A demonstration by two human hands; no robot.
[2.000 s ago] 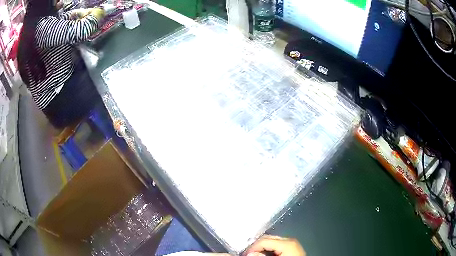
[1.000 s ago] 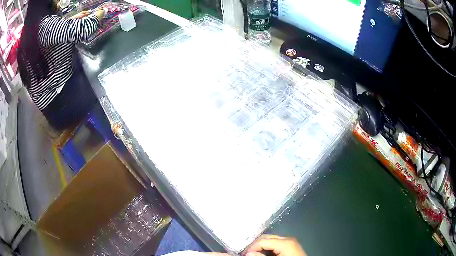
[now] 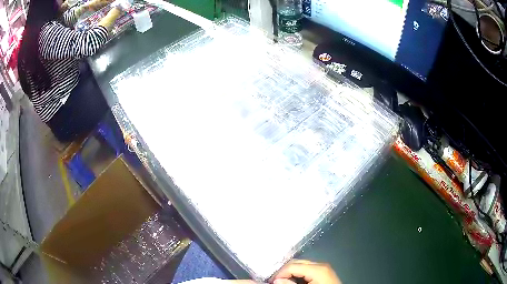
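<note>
A thick stack of clear plastic trays [image 3: 222, 138] lies on the bench in front of me, mostly washed out by white glare. Faint pocket outlines show on its right half. My right hand [image 3: 306, 272] is at the bottom edge, cut off by the picture. Its curled fingers are at the stack's near corner; whether they grip it is hidden. A thin pale strip, seemingly my left hand or forearm [image 3: 239, 282], shows at the bottom edge left of that corner. Its fingers cannot be made out.
An open cardboard carton [image 3: 103, 213] with shiny clear plastic [image 3: 139, 249] stands at lower left. A person in a striped top [image 3: 64, 55] works at upper left, beside a blue stool [image 3: 83, 169]. A monitor [image 3: 361, 28], bottle [image 3: 289, 25], black mouse [image 3: 411, 127] and cables line the bench back.
The neighbouring person's arms and body have shifted slightly. The stack and my right hand have stayed nearly in place; the glare pattern on the trays differs a little.
</note>
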